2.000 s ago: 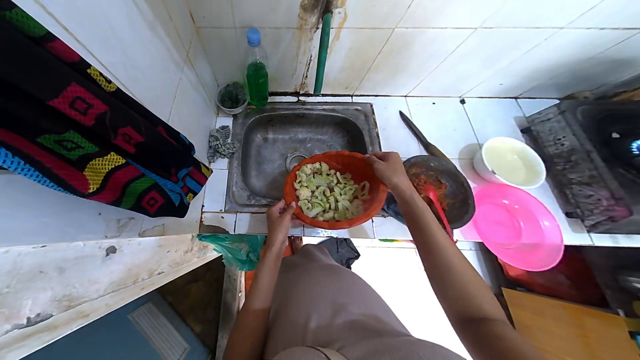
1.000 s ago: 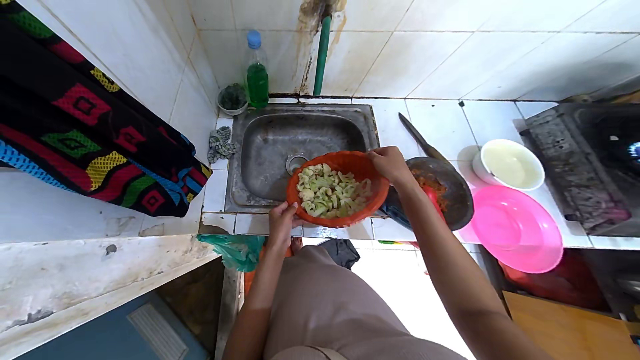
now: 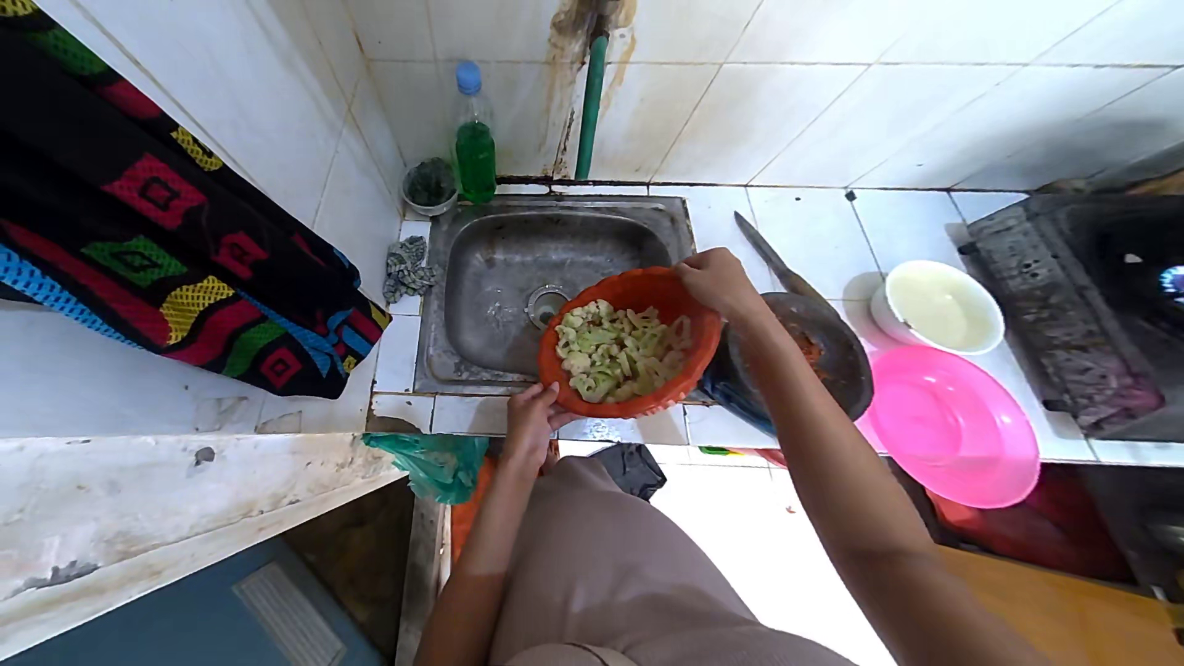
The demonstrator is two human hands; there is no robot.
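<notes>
An orange plastic basket holding cut pale green vegetable pieces, which look like cauliflower, is tilted over the right front part of the metal sink. My left hand grips its lower left rim, thumb on top. At its upper right rim my right hand is closed on the edge. Beneath my right forearm sits a dark stone mortar with reddish food in it. The sink's drain shows left of the basket.
A knife, a white bowl of cloudy liquid and a pink plastic basin lie right of the sink, before a lit stove. Left are a bottle of green liquid, a small tub, a rag and a hanging patterned cloth.
The basket has tilted and turned somewhat in my hands, and the vegetable pieces have shifted inside it. Both hands keep hold of the rim.
</notes>
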